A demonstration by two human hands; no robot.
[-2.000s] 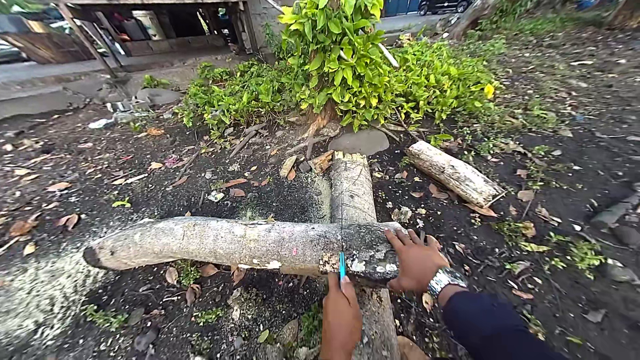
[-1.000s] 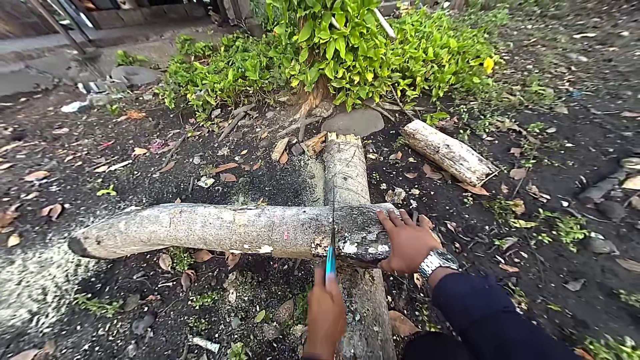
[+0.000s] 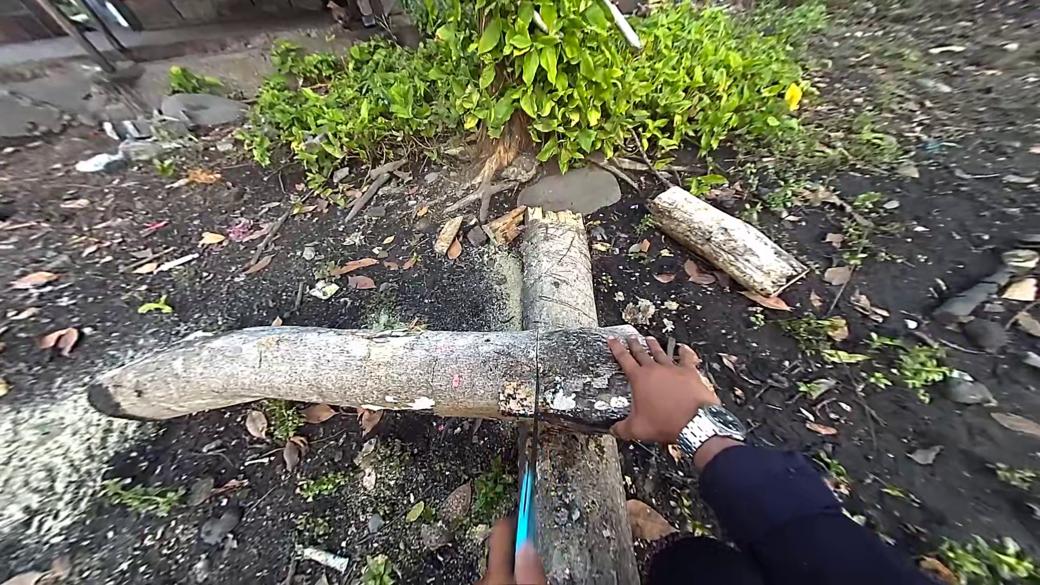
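My left hand (image 3: 513, 561), at the bottom edge and partly cut off, grips the light blue handle of a handsaw (image 3: 526, 508). The thin dark blade stands in a narrow cut across a pale-barked log (image 3: 325, 370), near its dark right end. Just right of the blade, my right hand (image 3: 662, 394), with a metal watch on the wrist, presses flat on that end, fingers spread and thumb on the near side. The log lies crosswise over a second log (image 3: 559, 272), which runs away from me along the ground. The depth of the cut is hidden.
A short cut log (image 3: 723, 240) lies at the right on dark soil. Pale sawdust (image 3: 49, 455) covers ground at the left. Beyond the logs are a flat stone (image 3: 569, 191), wood chips and a leafy green bush (image 3: 561, 81). Dry leaves lie scattered around.
My left hand has drawn the blue saw handle back toward me, away from the crosswise log. My right hand has stayed on the log's dark end.
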